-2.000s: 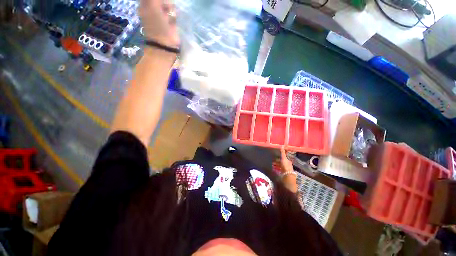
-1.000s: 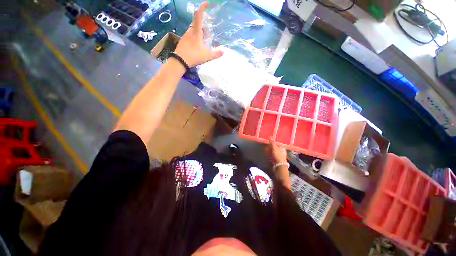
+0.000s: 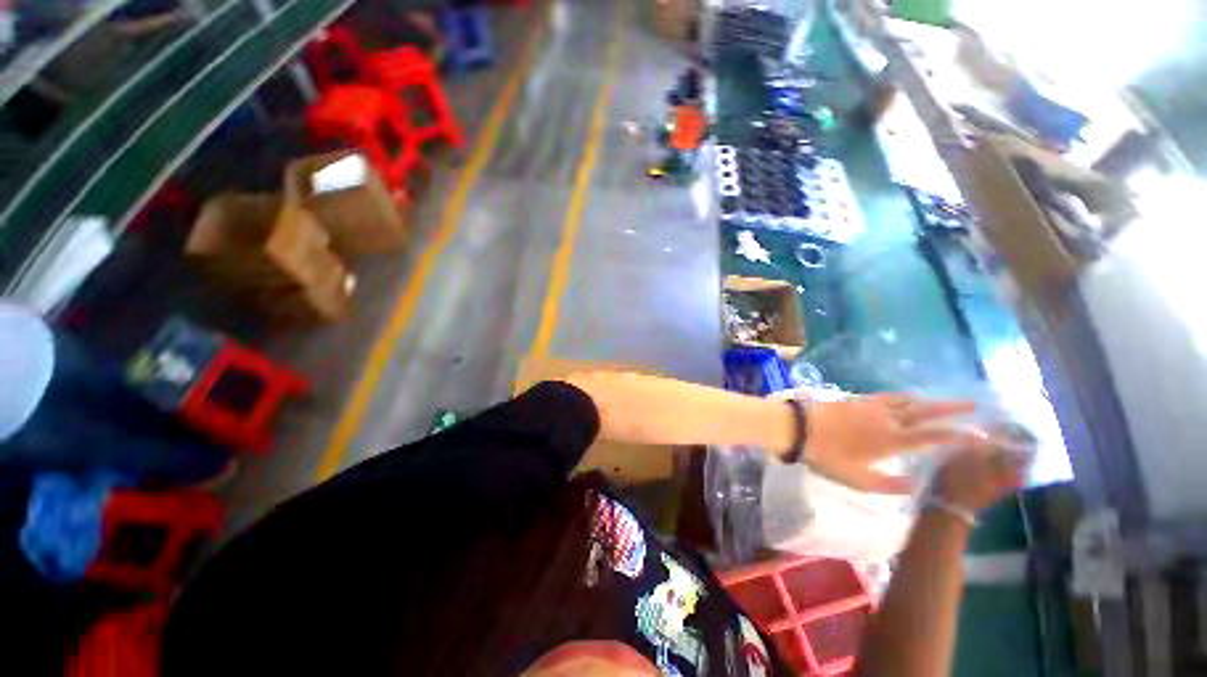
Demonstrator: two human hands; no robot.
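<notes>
The clear plastic bag point(image 3: 956, 421) lies on the green bench with a white stack point(image 3: 831, 505) in it. My left hand point(image 3: 874, 439), with a dark bracelet, reaches over the stack, fingers stretched and apart. My right hand point(image 3: 982, 474), with a light bracelet, is just beyond its fingertips with the fingers closed on crinkled plastic of the bag; blur hides the exact grip. The pink-red compartment tray point(image 3: 805, 611) is near my body, partly hidden by my right forearm and cut off by the lower edge.
A small carton point(image 3: 762, 318) and a blue item point(image 3: 755, 372) sit at the bench's edge. White and black parts point(image 3: 781, 185) lie farther along. The aisle has yellow lines, open cartons point(image 3: 298, 238) and red stools point(image 3: 245, 390). A partly visible person sits at the left.
The view has swung left towards the aisle. My right hand has left the tray and moved to the bag near my left hand. The tray now shows lower and is partly covered.
</notes>
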